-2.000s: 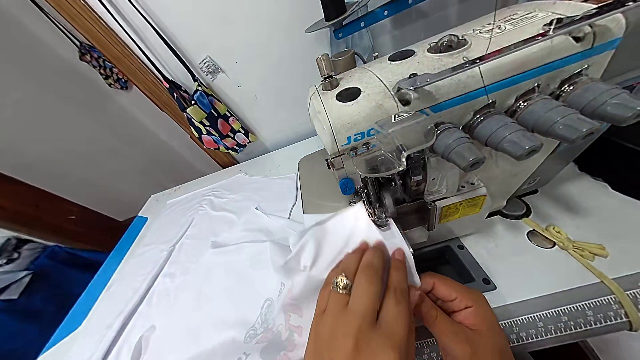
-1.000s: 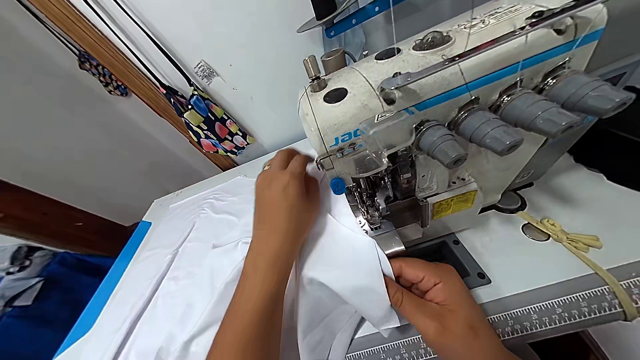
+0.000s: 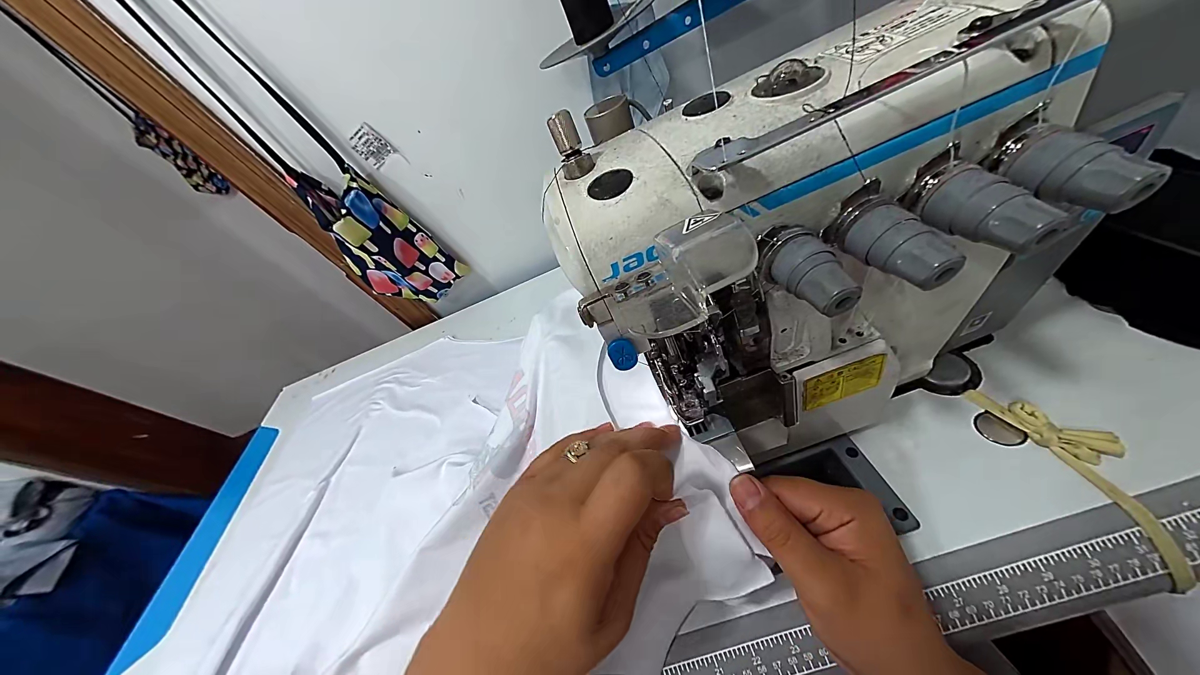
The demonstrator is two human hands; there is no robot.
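Note:
A white overlock sewing machine (image 3: 825,178) stands over a white knit fabric piece (image 3: 394,487) with faint print. My left hand (image 3: 586,516), a ring on one finger, pinches the fabric just in front of the presser foot (image 3: 722,441). To its right my right hand (image 3: 830,553) holds the fabric edge between thumb and fingers, near the metal plate beside the foot. Part of the fabric lies behind and left of the needle area. Fingertips of both hands are partly hidden by the cloth and by each other.
A measuring tape strip (image 3: 1050,581) runs along the table's front edge. A yellowish tied cord (image 3: 1041,427) lies at the right. Grey tension dials (image 3: 891,244) stick out of the machine. A patterned cloth pouch (image 3: 394,244) hangs at the wall; blue fabric (image 3: 94,562) lies lower left.
My left hand has come from behind the fabric, left of the machine head, to in front of the presser foot. My right hand stays at the fabric's right edge.

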